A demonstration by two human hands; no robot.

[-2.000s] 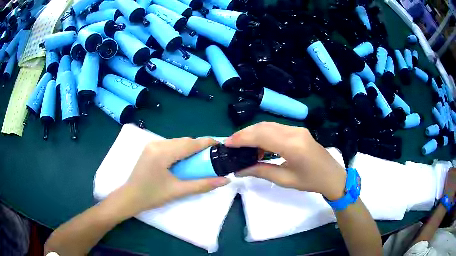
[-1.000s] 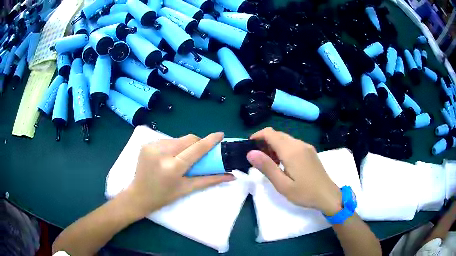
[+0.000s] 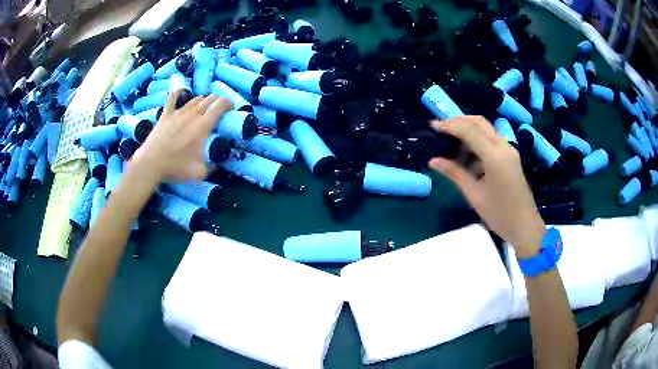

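A light blue handle body [image 3: 322, 246] lies on its side on the green tabletop, behind the white pads. Its black end with a dark prong points right. My left hand [image 3: 180, 140] is over the left pile of blue handle bodies [image 3: 288, 101], fingers spread among them. Whether it grips one is unclear. My right hand [image 3: 490, 173] is at the heap of loose black parts [image 3: 389, 94], thumb and fingers apart around a dark area. Whether a black part is between them is unclear. Another handle body [image 3: 397, 180] lies between the hands.
White wrapped pads [image 3: 426, 288] line the near edge, continuing right. Yellow and white printed strips [image 3: 61, 209] lie at left. More handle bodies [image 3: 537, 144] are scattered at right. Another person's arm [image 3: 646, 313] shows at the lower right edge.
Both hands have let go of the handle and black part held over the pads. My left hand moved up and left to the pile, my right hand up and right. A handle now lies behind the pads.
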